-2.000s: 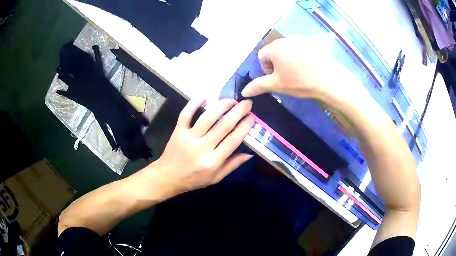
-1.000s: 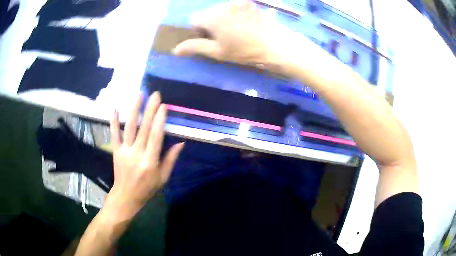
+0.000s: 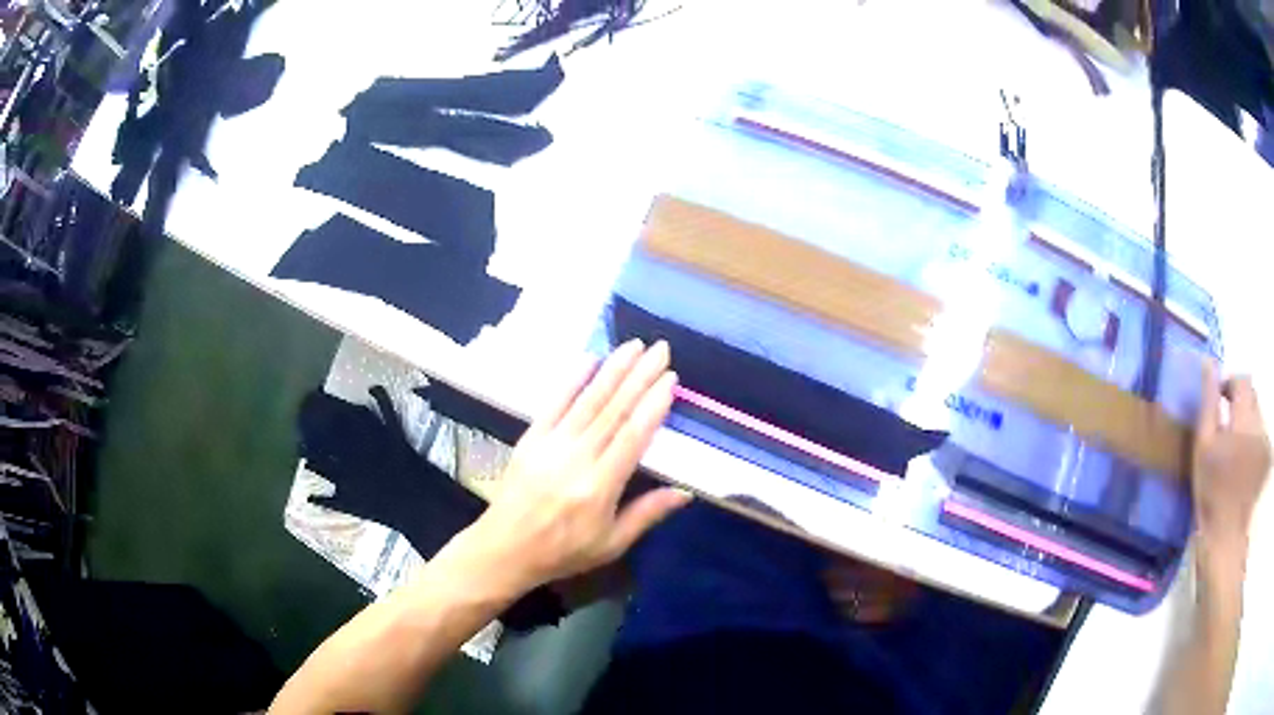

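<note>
The blue-tinted clear sewing template (image 3: 796,210) lies on the white table, with tan tape (image 3: 796,273) across its middle. A black cut piece (image 3: 769,388) lies along the template's near left part, beside a pink strip (image 3: 782,444). A second dark strip (image 3: 1062,510) lies at the near right, beside another pink strip. My left hand (image 3: 580,461) is flat, fingers apart, fingertips at the near left corner of the template and black piece. My right hand (image 3: 1232,454) is at the template's right edge; its fingers are partly hidden and its grip is unclear.
Several black cut pieces (image 3: 412,279) lie on the table (image 3: 559,238) left of the template. Thread snips (image 3: 1012,137) lie beyond it. A tangle of thin black strips (image 3: 573,21) is at the back. Below the table edge, black garment parts (image 3: 377,468) rest on clear plastic (image 3: 328,528).
My right hand has moved from over the template's left part to its right edge, uncovering the tape. My left hand stays near the near left corner. The camera view has shifted.
</note>
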